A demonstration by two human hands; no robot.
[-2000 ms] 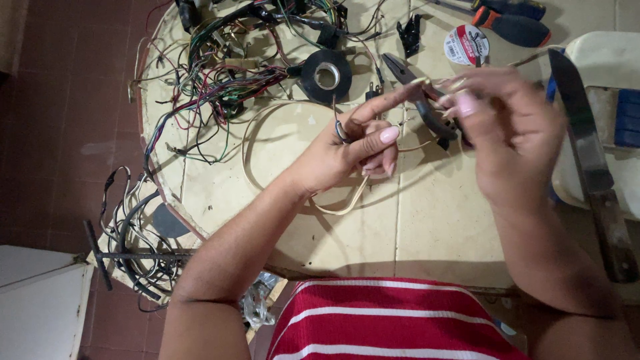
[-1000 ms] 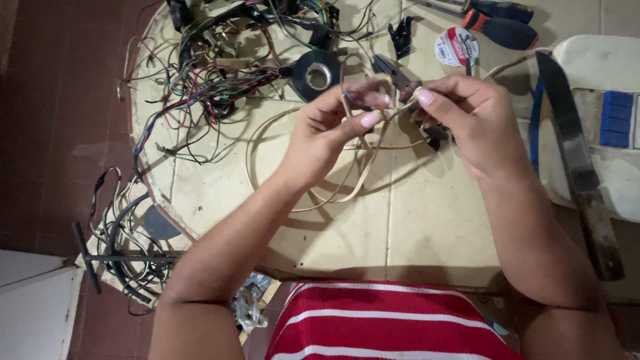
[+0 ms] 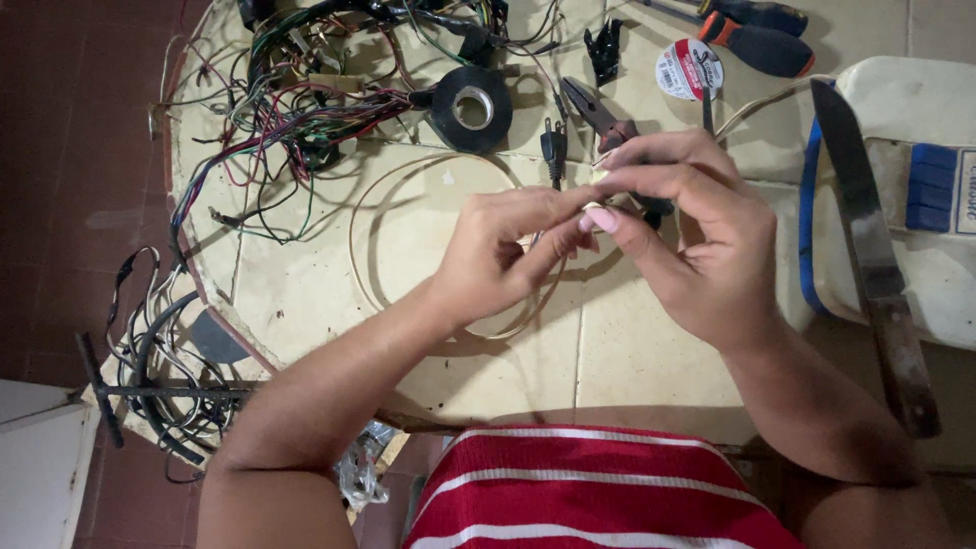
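Observation:
My left hand (image 3: 507, 252) and my right hand (image 3: 686, 229) meet above the tiled table, their fingertips pinching a thin pale electrical cord (image 3: 593, 204); its exact end is mostly hidden by the fingers. A loop of the cord (image 3: 352, 236) lies on the table under my left hand. Just beyond the fingers are pliers (image 3: 598, 114), their handles partly covered by my right hand. A black two-pin plug (image 3: 554, 152) lies left of the pliers, and a roll of black electrical tape (image 3: 472, 109) rests farther left.
A tangled wiring harness (image 3: 328, 114) covers the upper left. Screwdrivers (image 3: 762, 46), a round labelled spool (image 3: 690, 70) and a scrap of black tape (image 3: 604, 52) lie at the top. A large knife (image 3: 862, 198) rests along a white lid (image 3: 892, 99) at right. More cables (image 3: 152, 343) hang lower left.
The hands have come together at the fingertips. The cord loops that stood up between them a second ago now show mostly flat on the table.

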